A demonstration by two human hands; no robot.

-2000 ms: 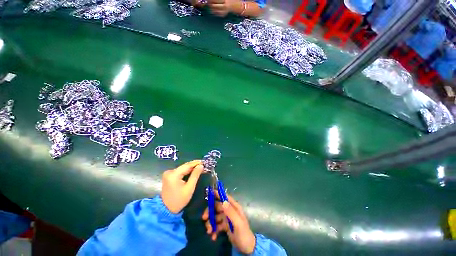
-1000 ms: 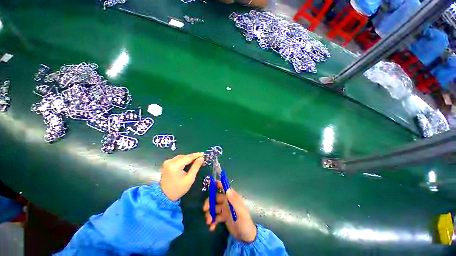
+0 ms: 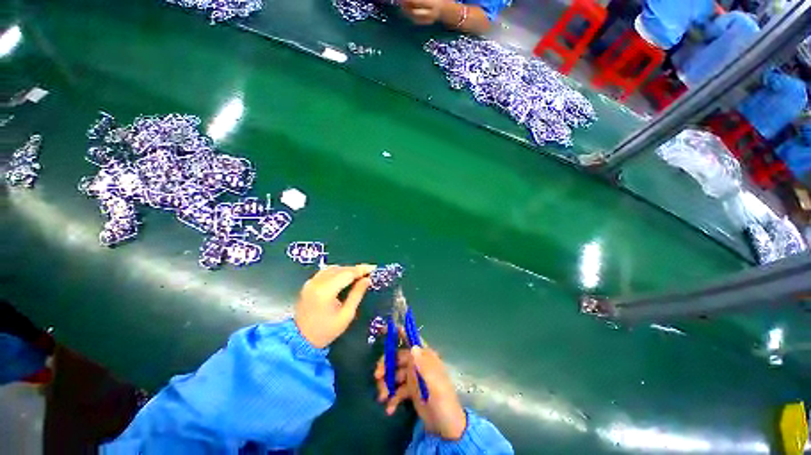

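My left hand (image 3: pixel 327 304) pinches a small silvery moulded shot (image 3: pixel 385 276) between thumb and fingertips. My right hand (image 3: pixel 420 384) holds the blue-handled nippers (image 3: pixel 406 351), handles spread, with the silvery jaws just below the shot. It is too small to tell whether the jaws touch it. A small cluster of shiny parts (image 3: pixel 377 330) lies left of the nippers, beside the handle. A single shot (image 3: pixel 307 252) lies above my left hand. A large heap of untrimmed shots (image 3: pixel 169 169) lies to the left, with a white hexagonal piece (image 3: pixel 293 198) at its right side.
Green bench (image 3: pixel 498 338) under everything. Slanting metal posts (image 3: pixel 711 298) stand at the right. Across the bench are another heap (image 3: pixel 516 84), clear plastic bags (image 3: pixel 702 160) and a person's hand (image 3: pixel 427 10). Red stools (image 3: pixel 574 34) stand beyond. A yellow object (image 3: pixel 793 429) is at the lower right.
The shot in my left hand is turned flatter, and the nipper jaws sit lower, below it rather than up at it. The camera view has shifted slightly.
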